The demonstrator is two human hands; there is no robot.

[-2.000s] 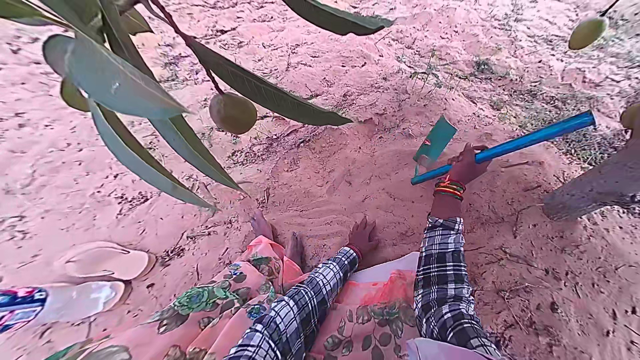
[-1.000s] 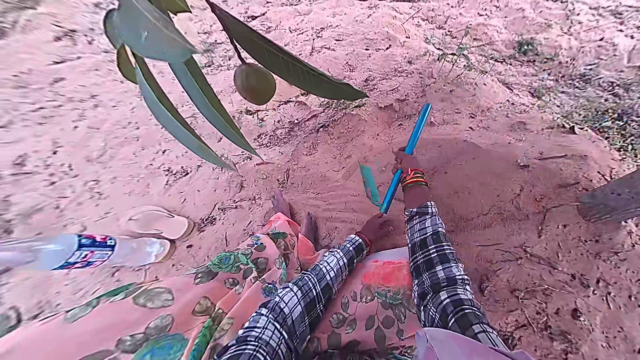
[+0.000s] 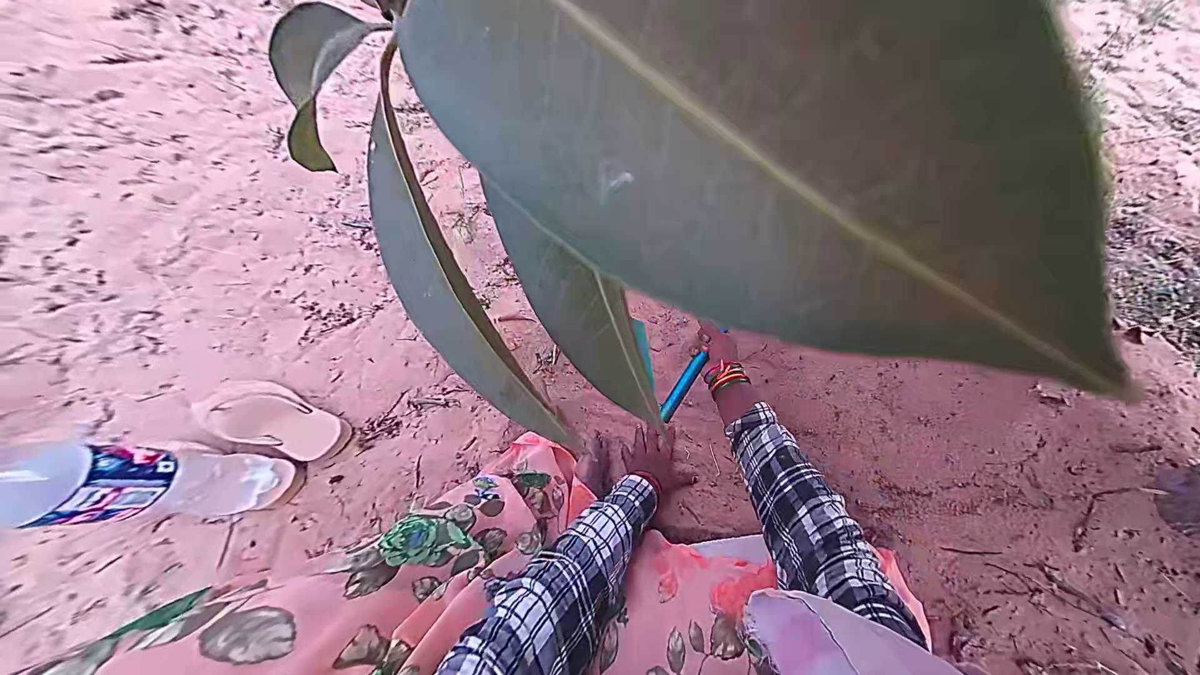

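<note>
My right hand, with colored bangles at the wrist, grips the blue handle of a hand hoe. The hoe's green blade shows only in part beside a leaf, and the handle's upper part is hidden behind a large leaf. My left hand rests with fingers spread on the reddish sandy soil, just below the handle's lower end. It holds nothing. A foot shows in part just left of it, by the hem of the floral cloth.
Large green leaves hang close in front and cover much of the upper view. At the left lie a pair of light sandals and a plastic bottle with a printed label. Twigs lie on the soil at the right.
The leaves now cover far more of the view, and the fruit seen earlier is out of sight. The hoe has swung from pointing out right to a steeper slant nearer my left hand.
</note>
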